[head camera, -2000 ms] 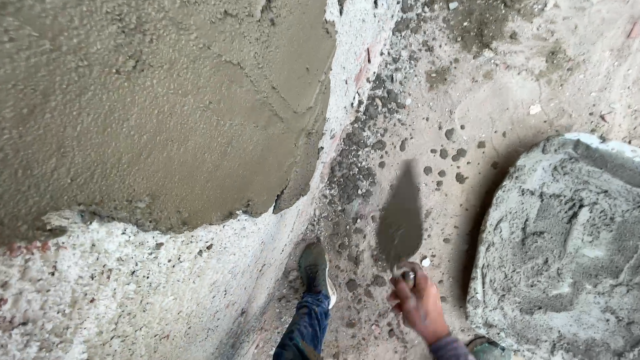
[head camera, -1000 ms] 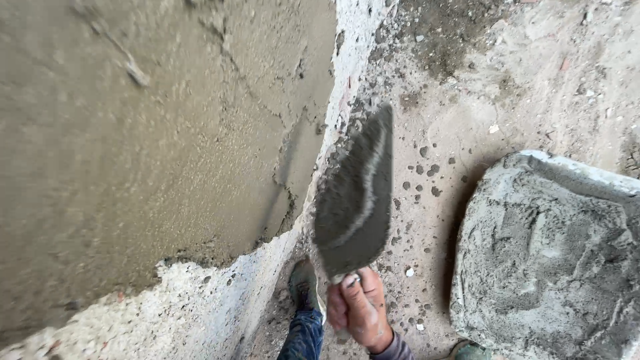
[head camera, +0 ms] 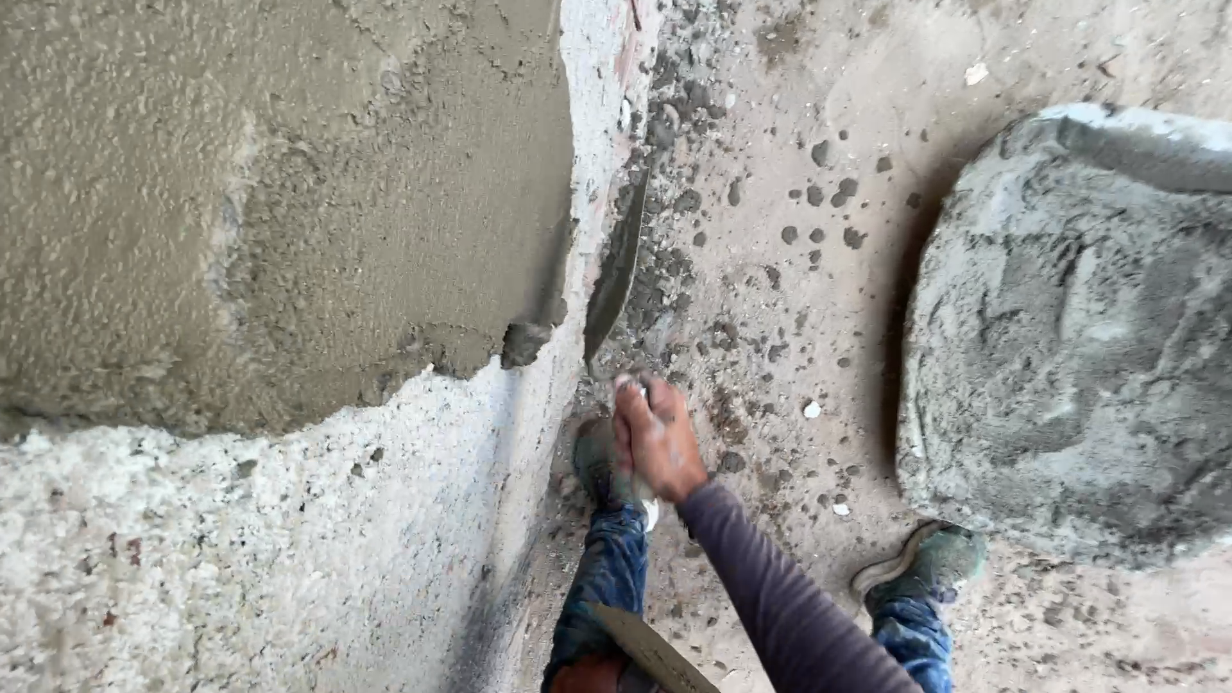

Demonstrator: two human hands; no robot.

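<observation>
My right hand (head camera: pixel 659 438) grips the handle of a pointed mason's trowel (head camera: pixel 618 269), whose grey-smeared blade is turned nearly edge-on beside the wall corner. Wet mortar (head camera: pixel 414 212) covers the upper part of the wall, with a ragged lower edge and a darker lump near the corner. At the bottom edge, part of my left hand (head camera: pixel 587 676) shows at a flat mortar-smeared tool (head camera: pixel 654 650); its fingers and the tool's handle are mostly hidden.
Bare rough wall (head camera: pixel 241 539) lies below the mortar. On the right, a large container (head camera: pixel 919 385) of grey mortar stands on the dusty floor (head camera: pixel 789 318), which has mortar splatters and crumbs along the wall. My two shoes are below, one near the wall, one beside the container.
The trowel has turned from showing its broad face to nearly edge-on, close to the wall corner. The flat tool and part of my left hand have come into view at the bottom.
</observation>
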